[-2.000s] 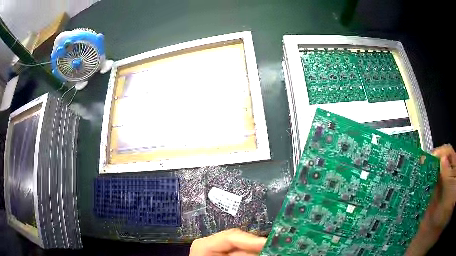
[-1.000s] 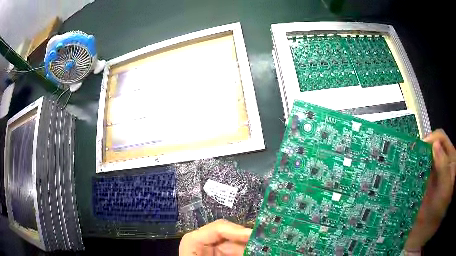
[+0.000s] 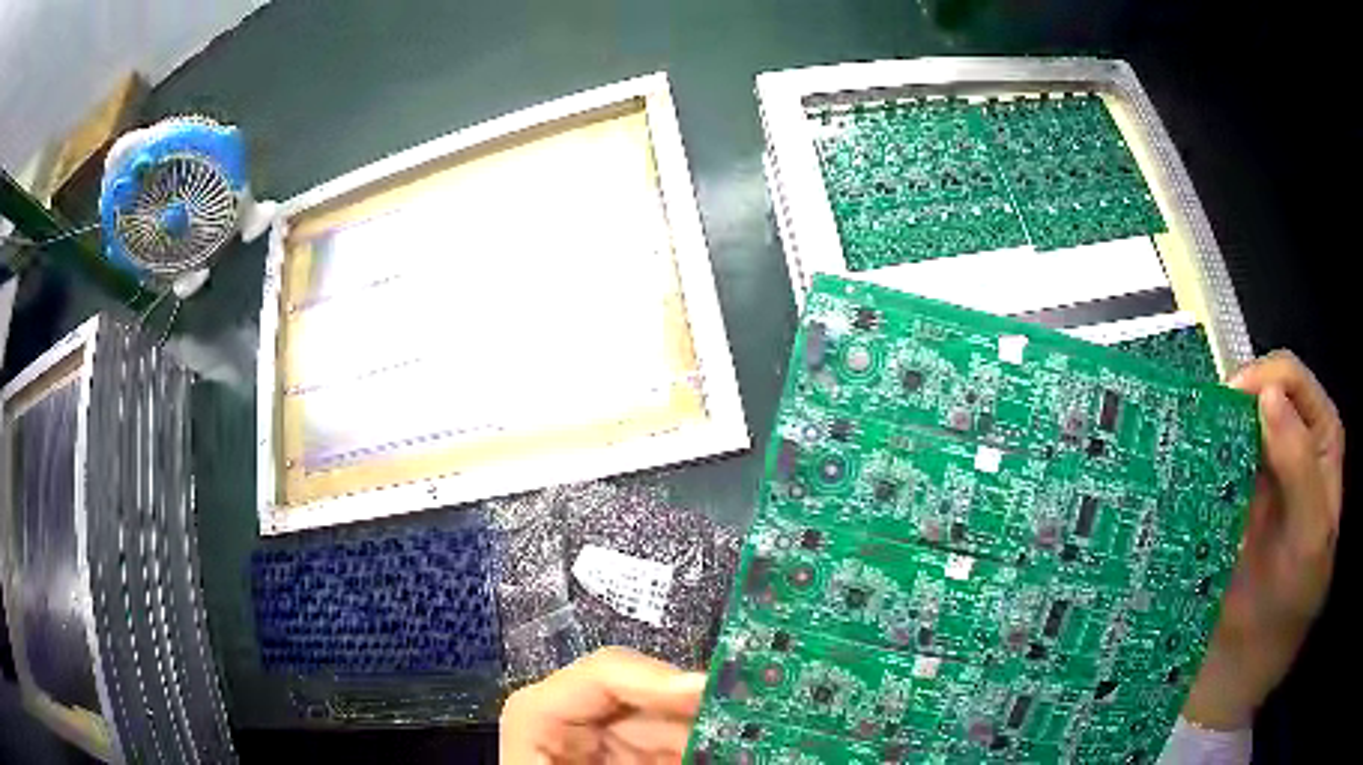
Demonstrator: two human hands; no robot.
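Observation:
A large green PCB panel (image 3: 972, 553) with rows of small black chips and white squares is held up, tilted, at the lower right. My left hand (image 3: 606, 705) grips its lower left edge; the hand is partly cut off by the bottom of the picture. My right hand (image 3: 1289, 508) grips its upper right edge. The fingers under the panel are hidden. The panel covers part of the framed boards behind it.
Framed green boards (image 3: 912, 180) lie at the back right. A pale frame with a bright centre (image 3: 697, 299) lies mid-bench. Stacked frames (image 3: 142, 538) stand left, below a blue-white fan (image 3: 177, 217). A navy mat (image 3: 374, 601) and crinkled clear bag (image 3: 531, 561) lie in front.
The panel and both hands have shifted left and the panel shows slightly higher. The whole bench view has also shifted left. Both hands keep their hold.

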